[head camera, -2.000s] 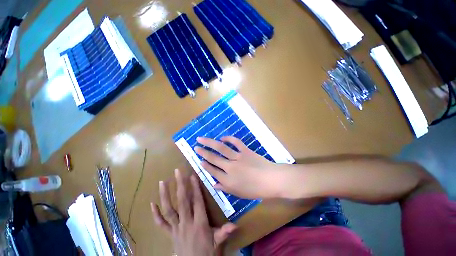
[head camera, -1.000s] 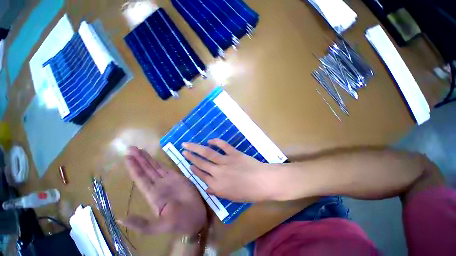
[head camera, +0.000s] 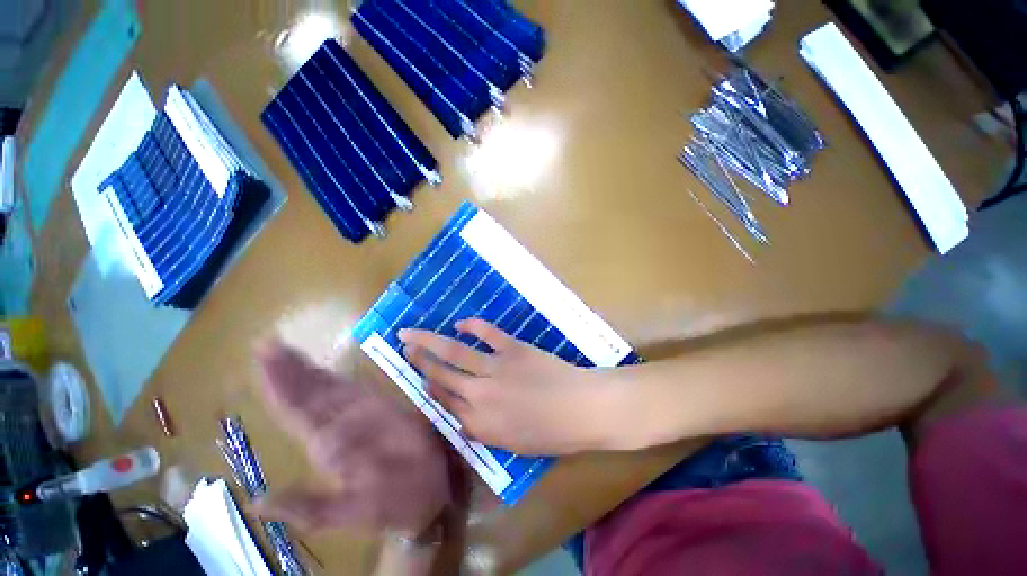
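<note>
The blue panel (head camera: 451, 270) with silvery lines lies tilted on the tabletop in front of me, with a white strip (head camera: 541, 287) along its right edge and a narrower one along its lower left edge. My right hand (head camera: 501, 388) lies flat on the panel's middle and lower part, fingers slightly spread, covering that part. My left hand (head camera: 355, 444) is beside the panel's lower left edge, blurred, palm partly showing and fingers apart. It holds nothing visible and hides part of the silver wire bundle (head camera: 242, 456).
Two dark blue tabbed cells (head camera: 349, 141) lie beyond the panel. A stack of strings (head camera: 186, 208) is at left. A silver ribbon pile (head camera: 755, 141) and white strips (head camera: 884, 135) are at right. A bottle (head camera: 101, 474), tape roll (head camera: 70, 403) and more white strips (head camera: 225, 529) are at lower left.
My left hand has turned from back up to palm showing and moved left, away from the panel's edge. My right hand stays flat on the panel. The whole view has shifted somewhat.
</note>
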